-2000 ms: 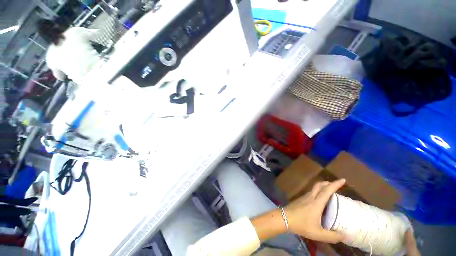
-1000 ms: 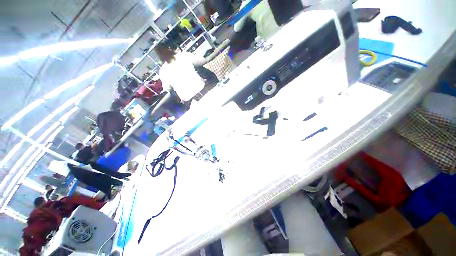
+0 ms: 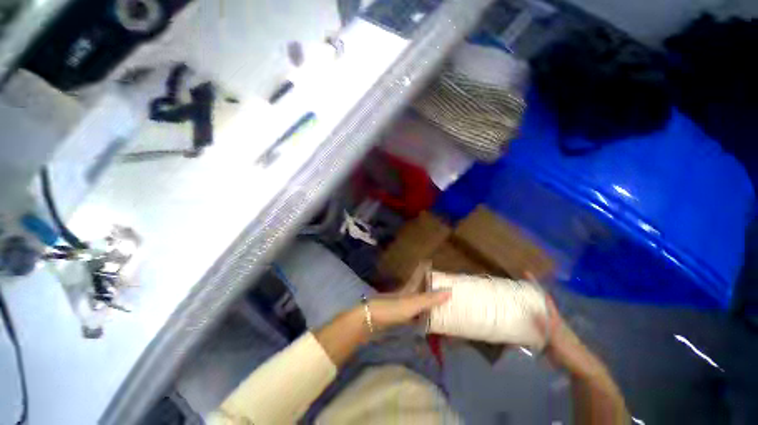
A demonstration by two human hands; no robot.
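A fat off-white cord spool [image 3: 489,309] lies roughly level between my hands, above the lap and in front of an open cardboard box [image 3: 507,245]. My left hand [image 3: 411,305] holds its left end, with a bracelet at the wrist. My right hand [image 3: 555,332] holds its right end, blurred, with the fingers partly hidden. Both hands are bare.
The white machine table [image 3: 224,199] has a ruler-marked edge. Black scraps [image 3: 187,108], a slim green-and-blue tool [image 3: 289,135] and the needle area [image 3: 104,270] are on it. Beyond the edge are checked cloth [image 3: 478,112], a red stool [image 3: 399,183], a blue crate [image 3: 632,207] and dark garments [image 3: 582,83].
The view swung up to the room, hands out of frame, then back down to the lap. The spool now lies more level, with both hands on its ends.
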